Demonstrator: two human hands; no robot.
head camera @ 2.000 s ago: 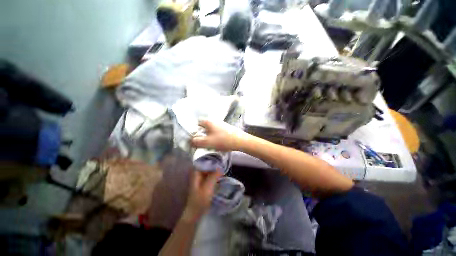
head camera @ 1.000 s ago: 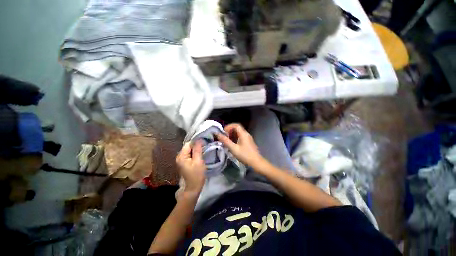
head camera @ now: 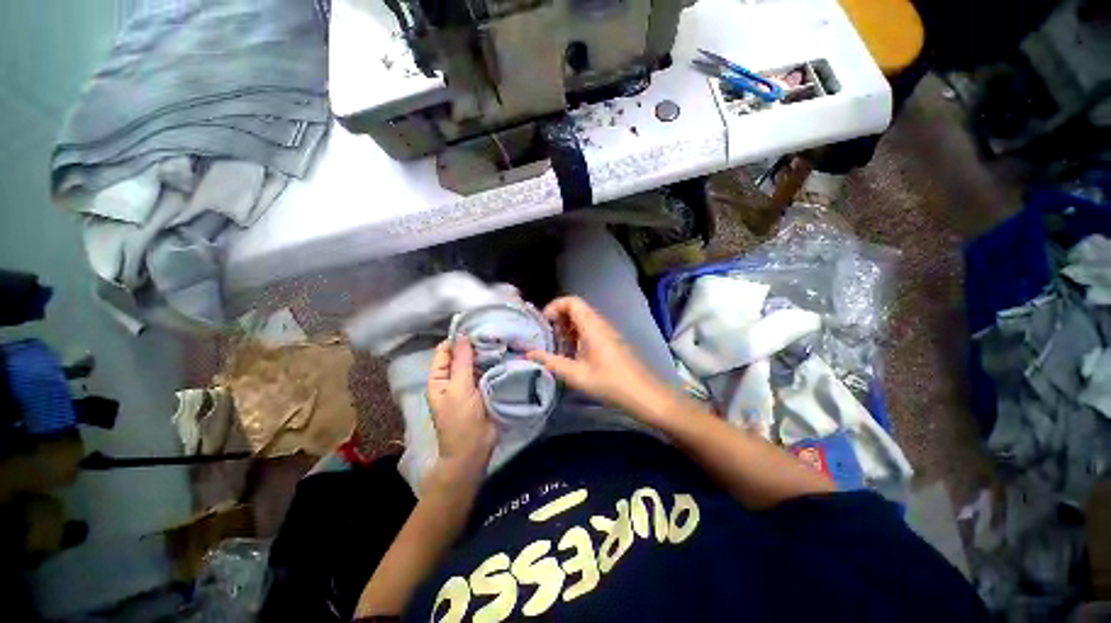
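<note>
A light-grey knit piece with a round, ring-like opening [head camera: 500, 329] is held over my lap. A second small grey ring, a cuff or rib band [head camera: 519, 389], lies just below it, touching it. My left hand [head camera: 458, 399] grips the left edge of the knit piece, thumb on top. My right hand [head camera: 593, 353] grips its right side, fingers at the rim. A loose pale part of the fabric [head camera: 420, 307] stretches to the left and is blurred. My fingers hide part of the rims.
The overlock machine [head camera: 524, 61] stands on the white table [head camera: 402, 201], with blue thread snips [head camera: 743, 79] by its tray. A grey garment pile [head camera: 201, 91] drapes over the table's left. A blue basket [head camera: 664, 292] with pale pieces and clear plastic is at right; brown paper [head camera: 292, 396] lies left.
The pale fabric has come off the table edge down to my lap. Both hands now hold the ring-shaped piece close over my lap. The view has tilted down and shifted right.
</note>
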